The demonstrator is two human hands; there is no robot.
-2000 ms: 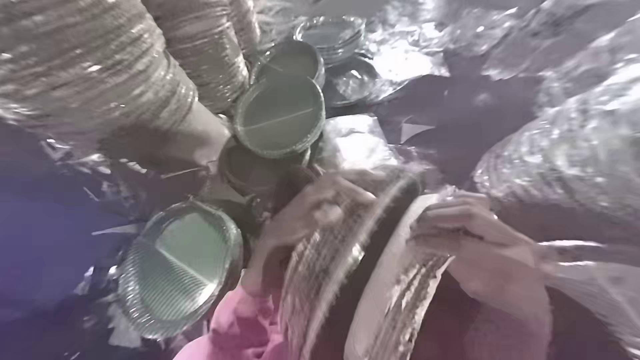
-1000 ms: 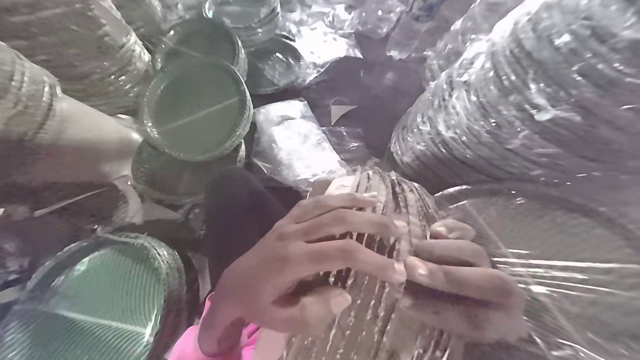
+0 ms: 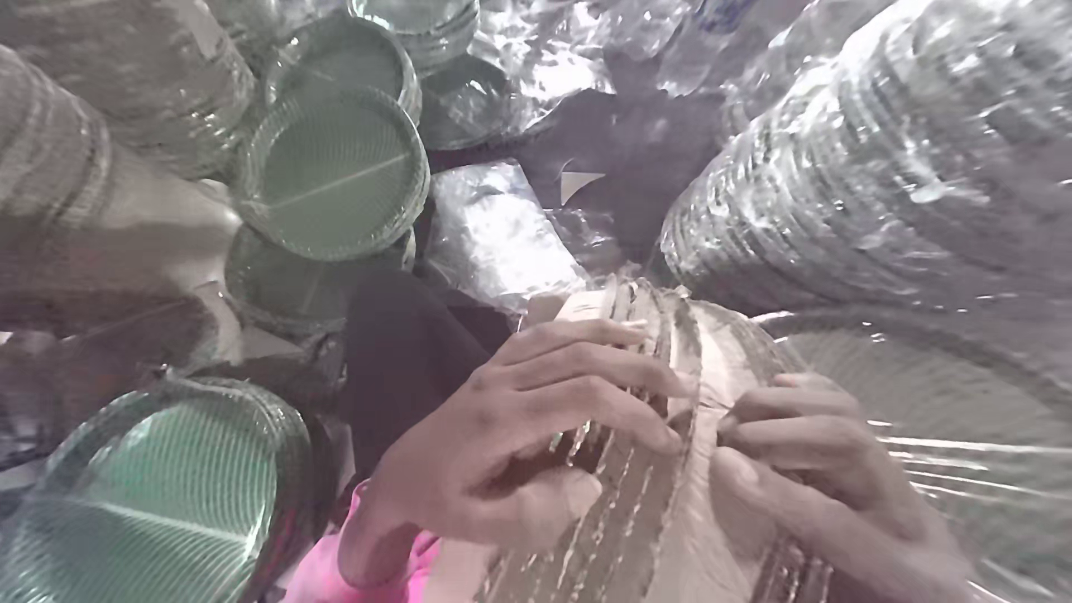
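A stack of round, thin-rimmed pieces, perhaps plates, lies on its side at the lower middle, its edges facing up. My left hand rests across these edges with its fingers spread and slightly bent. On the right side of the stack, my right hand has its fingers curled, thumb and fingertips at the edge of a pale piece. Whether that edge is pinched between them is not plain. The fingertips of both hands are close together but apart. A pink sleeve shows at my left wrist.
Green ribbed round plates stand in piles at the upper left, with another green stack at the lower left. Long plastic-wrapped stacks lie at the right and upper left. A clear plastic packet lies on the dark floor ahead.
Two seconds ago the stack was parted wide between my hands; now its pieces are closer together. My right hand has moved slightly away from my left since one second ago.
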